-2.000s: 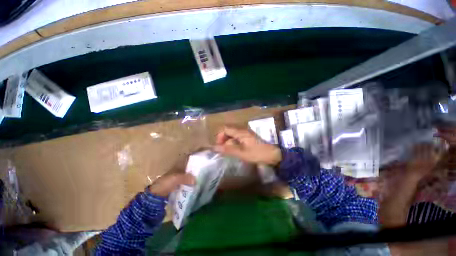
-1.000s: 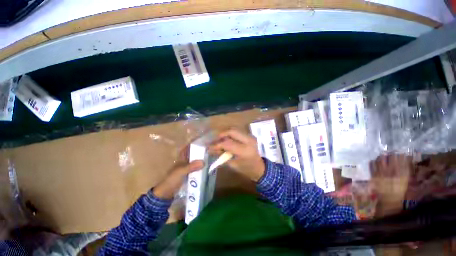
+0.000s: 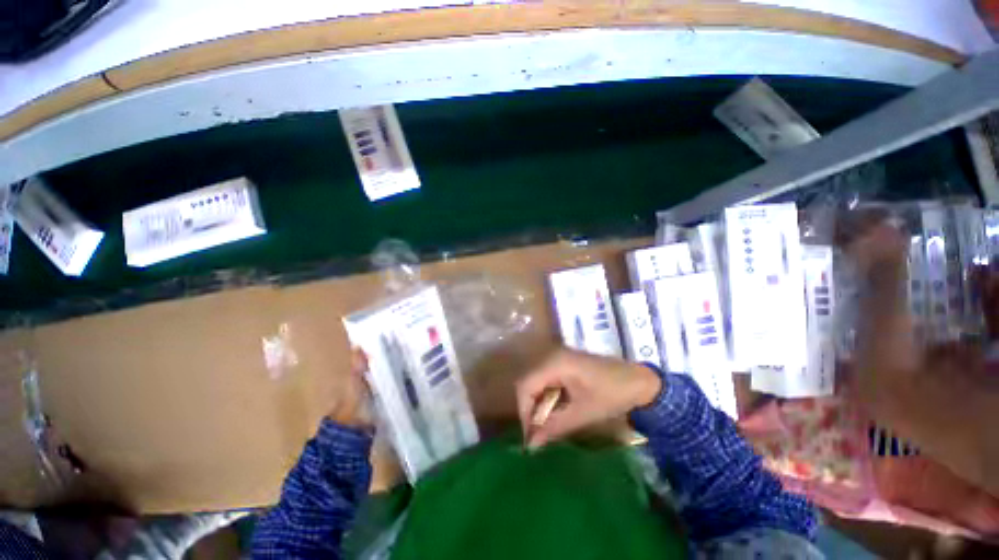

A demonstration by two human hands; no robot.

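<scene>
A white retail box point(image 3: 414, 377) with dark printed bars and a small red patch stands tilted in front of me. My left hand point(image 3: 355, 392) holds it by its left edge; most of the fingers are hidden behind the box. Crinkled clear film point(image 3: 487, 311) shows beside and above the box's upper end. My right hand point(image 3: 578, 396) is to the right of the box, apart from it, with curled fingers pinching a small pale piece point(image 3: 546, 406), too small to identify.
White boxes point(image 3: 690, 328) lie in a group at right, partly under clear film. More boxes point(image 3: 195, 222) lie on the green belt point(image 3: 526, 164). A grey brace point(image 3: 844, 142) crosses at upper right. Another person's blurred arm point(image 3: 893, 328) reaches in at right. Brown cardboard point(image 3: 186, 383) lies below.
The box has turned from its narrow side to its broad printed face. My right hand has moved right and down, away from it. Belt boxes have shifted left; another shows behind the brace.
</scene>
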